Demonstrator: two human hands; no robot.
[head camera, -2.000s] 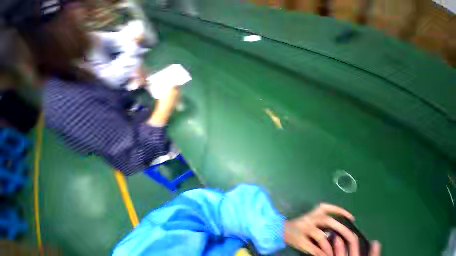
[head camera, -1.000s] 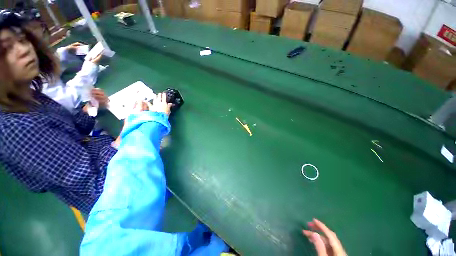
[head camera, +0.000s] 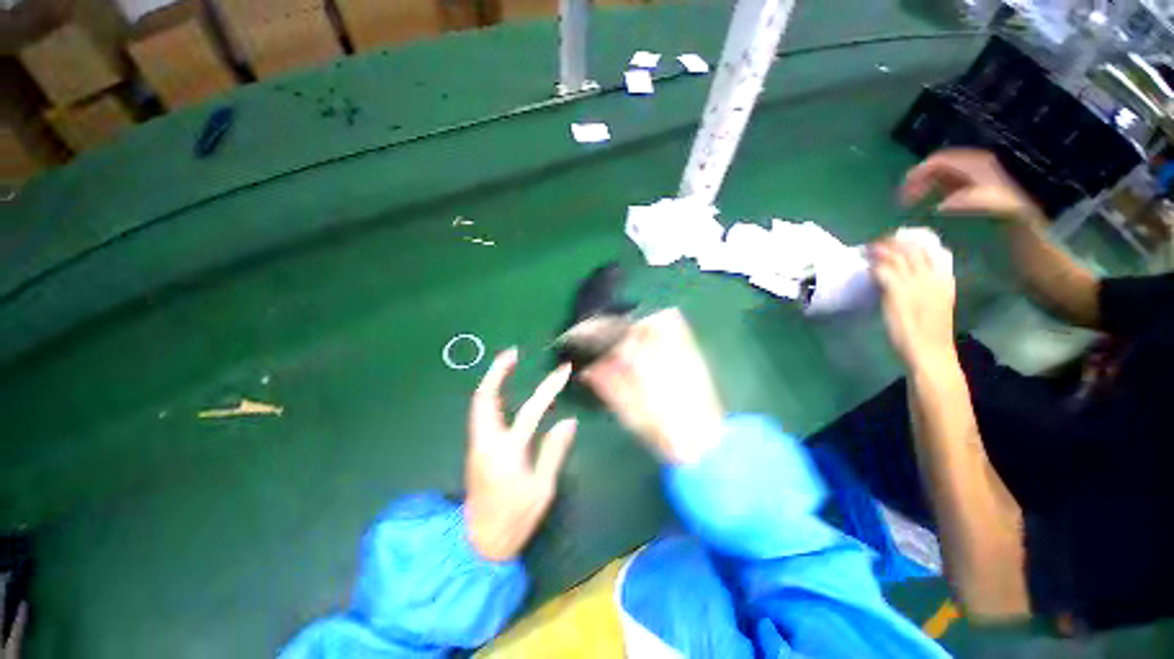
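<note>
My right hand (head camera: 657, 380), blurred, is shut on a dark open box (head camera: 595, 306) with a paler inside, above the green belt. The box is blurred, so what lies in it cannot be told. My left hand (head camera: 512, 457) is just left of and below the box, with fingers apart and nothing in it. A thin white ring (head camera: 464, 352) lies flat on the belt, ahead of my left hand. A pile of white folded leaflets (head camera: 785, 255) lies beyond and to the right of my right hand.
A neighbour's hand (head camera: 917, 290) at the right holds a whitish item. A white perforated post (head camera: 736, 103) stands behind the leaflets. Black trays (head camera: 1030, 122) lie far right. A yellowish strip (head camera: 242, 409) lies left. White paper squares (head camera: 590, 131) lie on the far side. Cartons (head camera: 277, 32) stand behind.
The view has swung right. My right hand has come into view with the dark box. My left hand has moved back from the left neighbour's place to in front of me and is now empty.
</note>
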